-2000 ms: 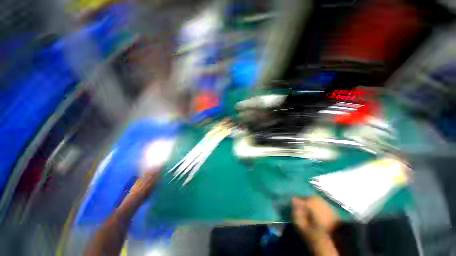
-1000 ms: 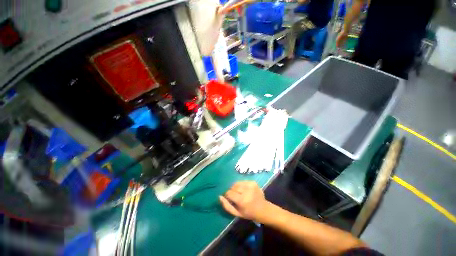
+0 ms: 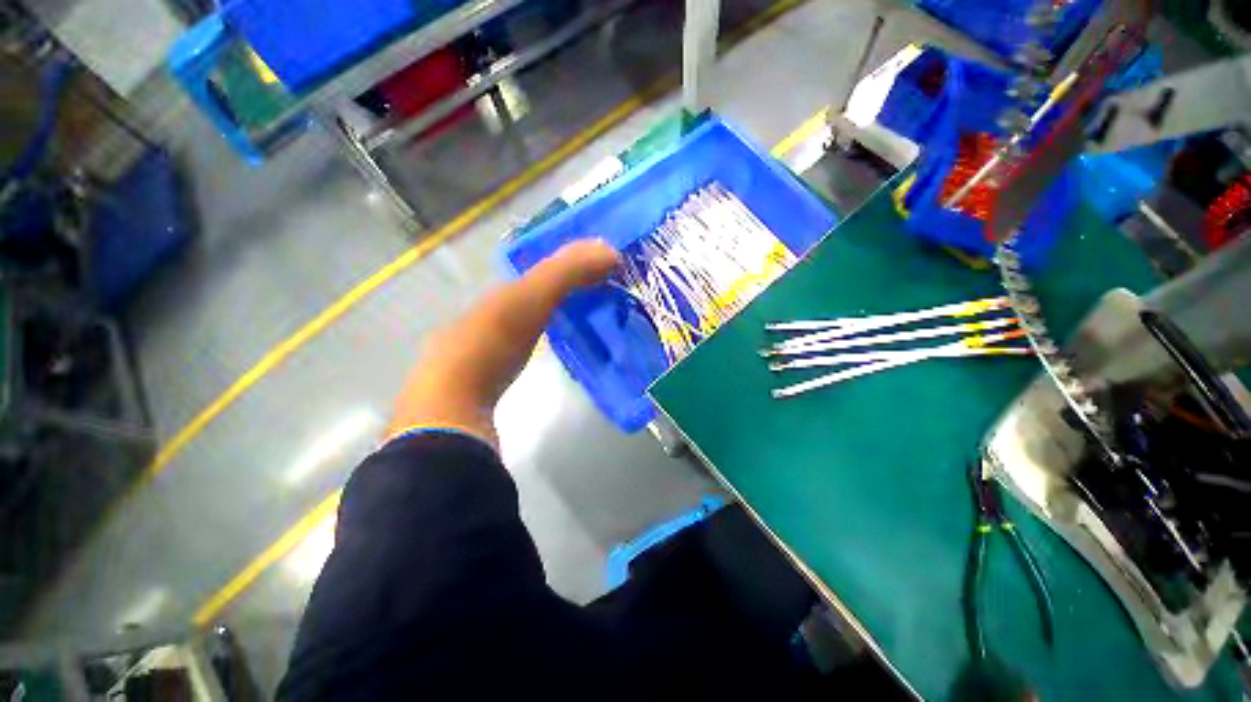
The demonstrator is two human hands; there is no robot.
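My left hand (image 3: 501, 336), bare with a dark sleeve, reaches over the near-left rim of the large blue tray (image 3: 600, 359). Its fingertips are at the left end of a pile of white wires (image 3: 707, 254) with yellow-orange sleeves. The fingers' inner side is hidden, so I cannot tell if they grip a wire. Several separate white wires (image 3: 878, 327) lie fanned on the green table (image 3: 823, 473), their coloured ends to the right. My right hand is not in view.
Dark green-handled pliers (image 3: 985, 528) lie before the crimping machine's pale base (image 3: 1070, 514). A toothed metal terminal strip (image 3: 1050, 350) runs down to the machine. A small blue bin (image 3: 947, 206) holds orange-red bits. Another bench stands beyond the yellow floor line.
The view has swung left from the machine and grey crate to the blue tray. My left hand has come into view over the tray; my right hand has left the picture.
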